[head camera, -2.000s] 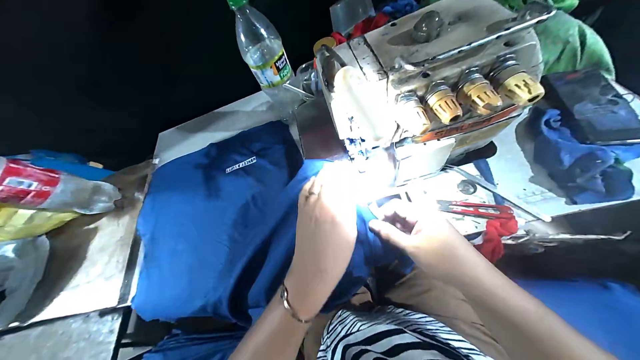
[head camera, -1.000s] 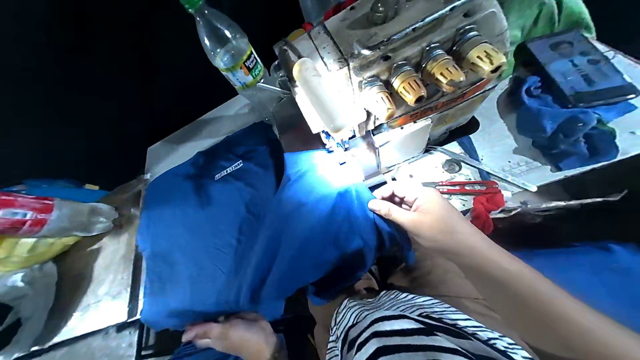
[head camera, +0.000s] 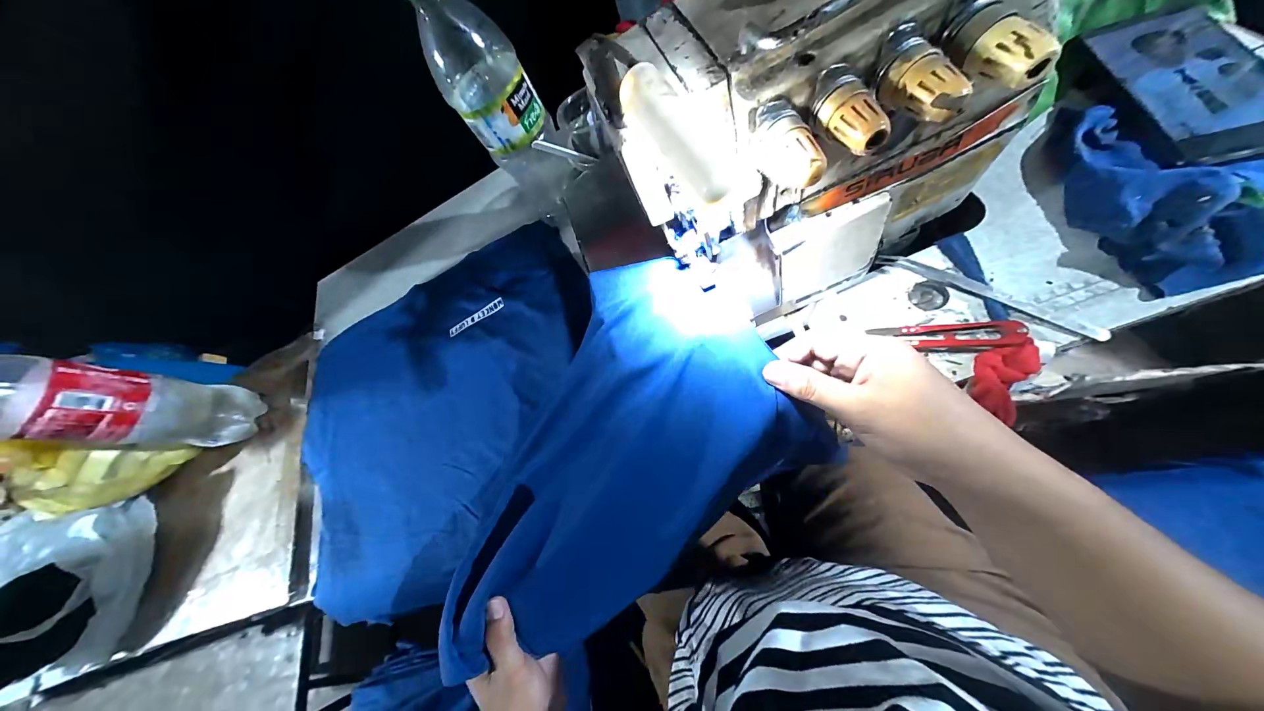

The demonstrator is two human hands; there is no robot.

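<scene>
A blue fabric garment stretches from under the presser foot area of an overlock sewing machine down toward my lap. My left hand grips its lower edge, thumb on top, at the bottom of the view. With thumb and fingertips, my right hand pinches the cloth's right edge, just right of the brightly lit needle area. The glare hides the needle and the cloth right beneath it. More blue cloth with a small printed strip lies flat on the machine table to the left.
Red-handled thread snips lie beside a red cloth scrap at right. A plastic bottle stands behind the machine's left side. Another bottle lies on plastic bags at far left. A phone and blue scraps are at upper right.
Two seconds ago my left hand was near the needle area; it has moved down to the cloth's lower edge, which now hangs spread out. My right hand stays at the right edge.
</scene>
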